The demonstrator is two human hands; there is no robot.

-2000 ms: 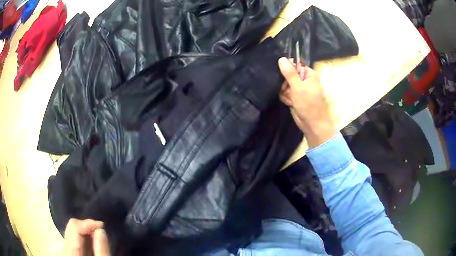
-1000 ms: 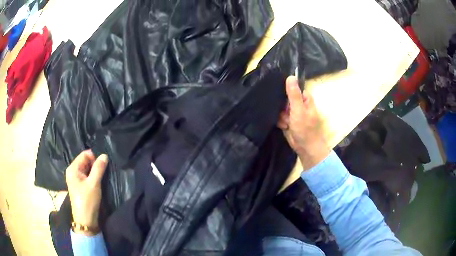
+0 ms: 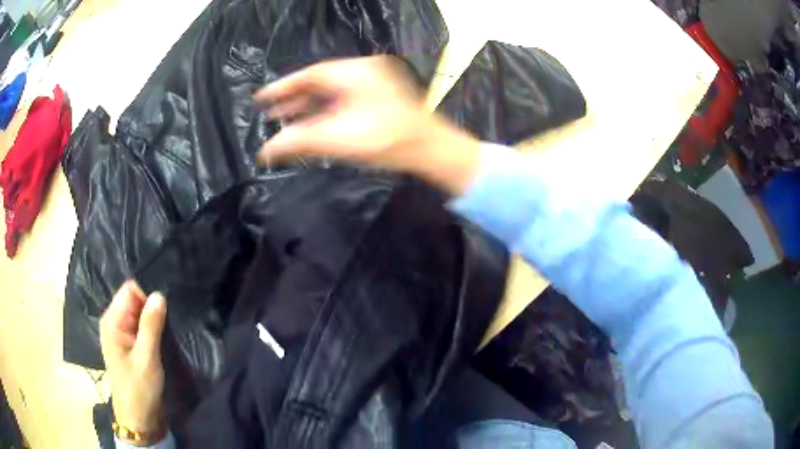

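Observation:
A black leather-look jacket (image 3: pixel 351 289) lies on the pale table in front of me, matt black lining partly showing, with a small white label (image 3: pixel 271 340). My left hand (image 3: pixel 133 338) pinches the jacket's edge at the left, thumb against fingers. My right hand (image 3: pixel 338 114) is blurred, above the upper part of the jacket, fingers and thumb apart. No snips can be made out in it. Another shiny black jacket (image 3: pixel 206 96) lies behind, at the top of the table.
A red garment (image 3: pixel 33 162) lies at the table's far left. The pale table (image 3: pixel 627 114) has its edge running down at the right. Beyond it are a dark garment pile (image 3: pixel 693 224), patterned cloth (image 3: pixel 561 351) and red cloth (image 3: pixel 706 114).
My right hand has let go of the jacket's right side and moved left across it. My left hand, first low at the left, rose to the jacket's edge and stays there. The lining is more spread.

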